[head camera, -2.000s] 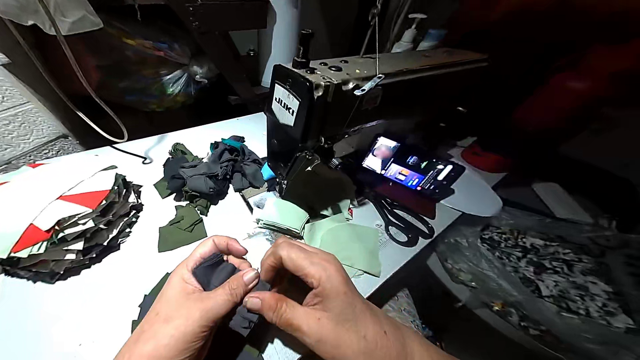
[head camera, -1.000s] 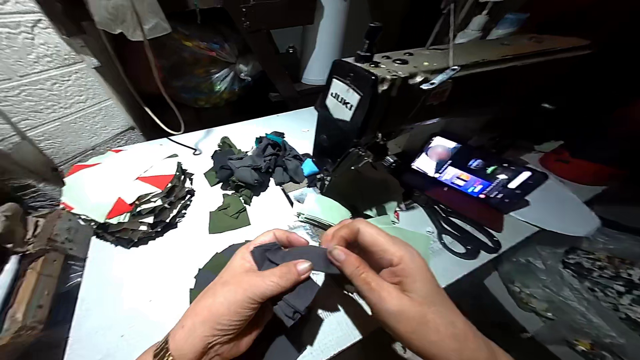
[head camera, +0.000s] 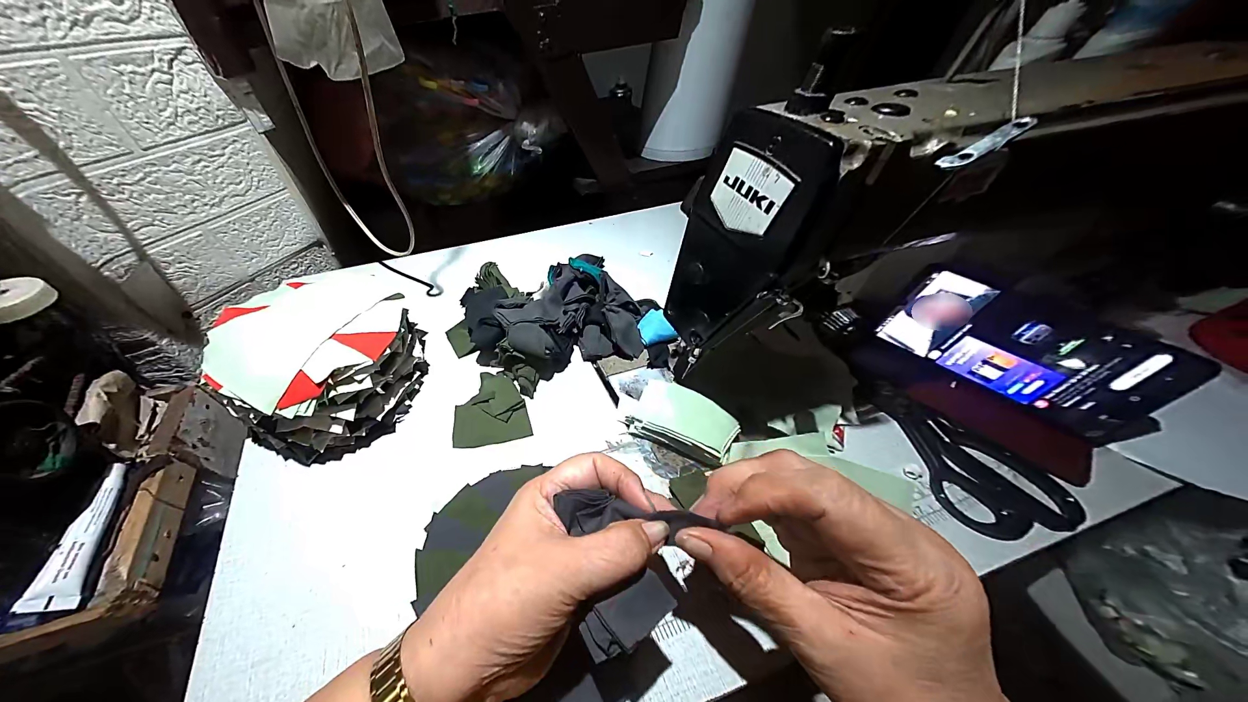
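Note:
Dark grey fabric pieces (head camera: 629, 609) are bunched between my two hands, low in the middle of the head view. My left hand (head camera: 556, 565), with a gold band at the wrist, grips the bundle. My right hand (head camera: 829, 575) pinches a folded edge of the same cloth between thumb and index finger, its fingertips close to the left thumb. Below and left of them lies a round patchwork of green and grey pieces (head camera: 453, 546), partly hidden by my left hand. A stack of pale green fabric pieces (head camera: 687, 419) rests just beyond the hands, by the sewing machine (head camera: 751, 214).
Black-handled scissors (head camera: 975, 478) and a lit phone (head camera: 1043, 351) lie at the right. Crumpled dark scraps (head camera: 556, 322) and a green scrap (head camera: 490, 414) sit behind the hands. A layered pile of pale, red and dark pieces (head camera: 312, 361) occupies the table's left. A wooden tray (head camera: 161, 526) holds a tube.
My hands have kept hold of the grey cloth. The strip stretched between them one second ago is now folded, with the fingertips closer together. The view has turned left.

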